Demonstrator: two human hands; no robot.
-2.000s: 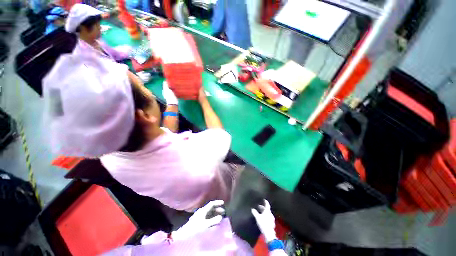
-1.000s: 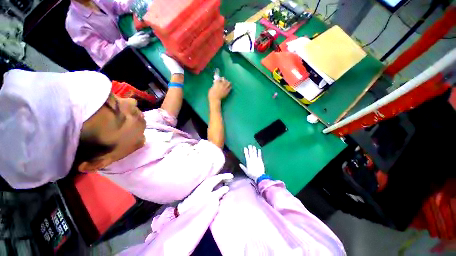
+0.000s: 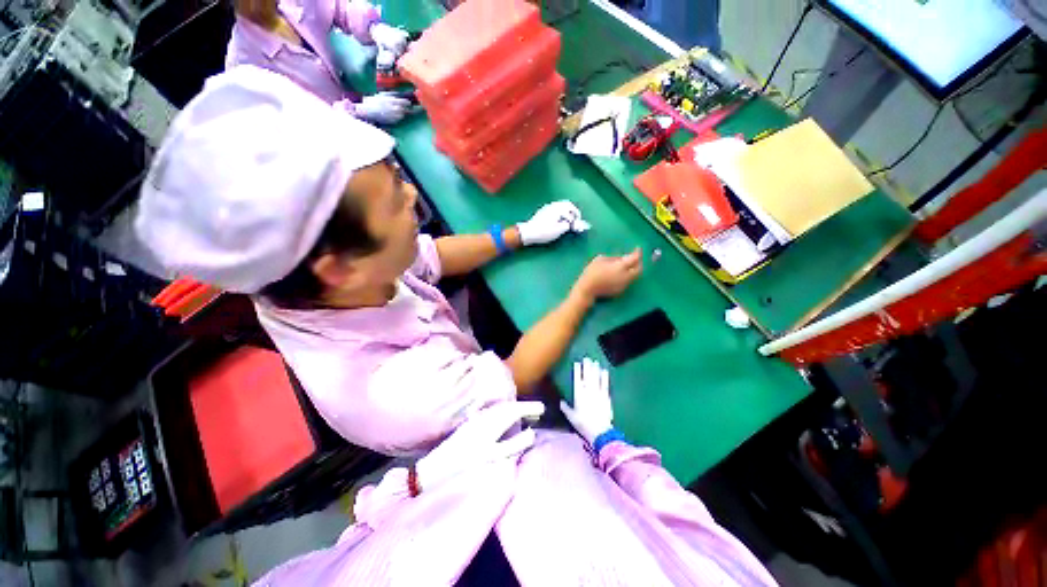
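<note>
My right hand (image 3: 590,399), in a white glove with a blue wristband, rests palm down on the near edge of the green bench (image 3: 735,401). It is empty with fingers extended. My left hand (image 3: 477,445), white-gloved with a dark red bracelet, is in front of my body beside a co-worker's sleeve, empty, with fingers loosely spread. A black smartphone (image 3: 637,337) lies flat on the bench beyond my right hand, not touched. A stack of red-orange foam sheets (image 3: 494,98) stands on the bench farther off.
A co-worker (image 3: 390,367) in pink stands close at left, hands over the bench. Another person is behind. A black tote (image 3: 247,424) with a red sheet is at left. Tan sheet (image 3: 798,172), papers and tools lie at the bench's far side. A red-white post (image 3: 918,298) stands right.
Over two seconds, the co-worker's foam stack came down onto the bench and was released; the co-worker's hands moved right. My right hand came onto the bench edge. My view shifted.
</note>
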